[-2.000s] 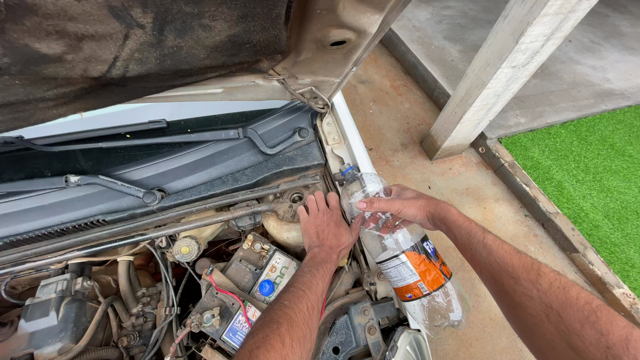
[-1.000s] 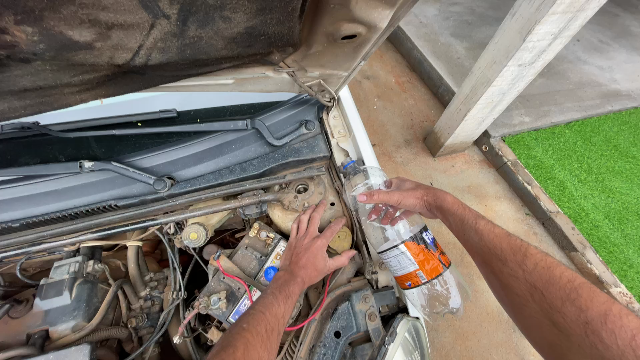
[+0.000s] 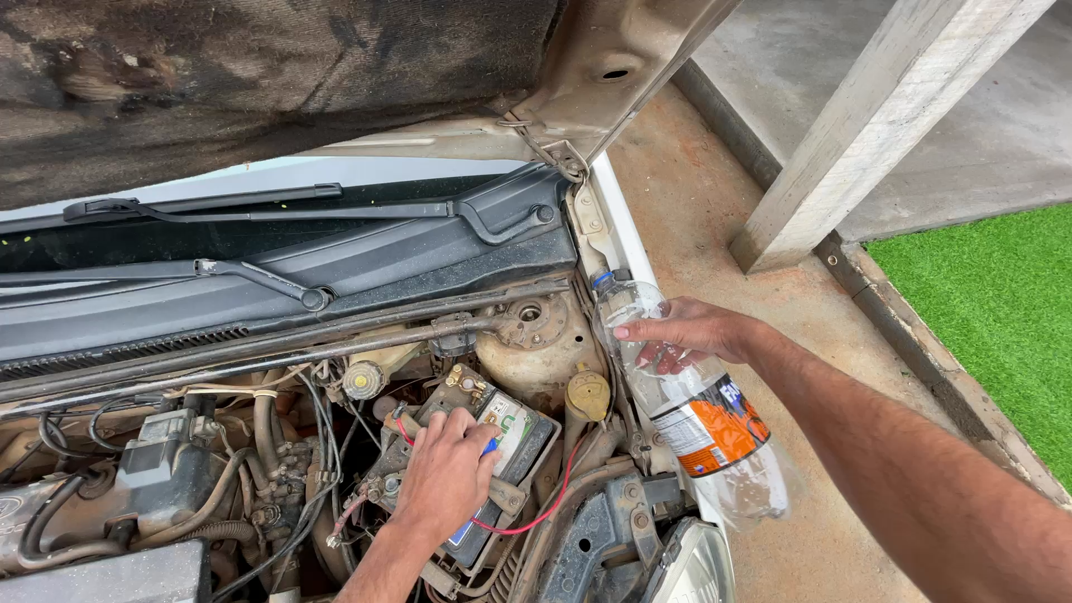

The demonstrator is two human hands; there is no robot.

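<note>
My right hand (image 3: 682,331) grips a clear plastic bottle (image 3: 712,423) with an orange label, below its neck. The bottle lies aslant over the fender edge, its blue-ringed neck toward the windshield, its base toward the headlight. My left hand (image 3: 448,469) is over the car battery (image 3: 532,435), fingers bent and pointing down. A small blue cap (image 3: 491,445) shows beside its thumb; whether the fingers hold it is hidden. A red wire (image 3: 548,512) loops from the battery's side. Right of the battery stands a yellowish round reservoir cap (image 3: 588,397).
The raised hood (image 3: 276,75) hangs over the windshield wipers (image 3: 352,212). Engine hoses (image 3: 243,469) and a strut tower (image 3: 536,335) surround the battery. A headlight (image 3: 693,561) is at the front corner. Beyond the fender stand a pale post (image 3: 879,126) and green turf (image 3: 988,293).
My left hand has moved from beside the strut tower down and left onto the battery, where the blue cap was in plain view. My right hand still holds the bottle at the fender.
</note>
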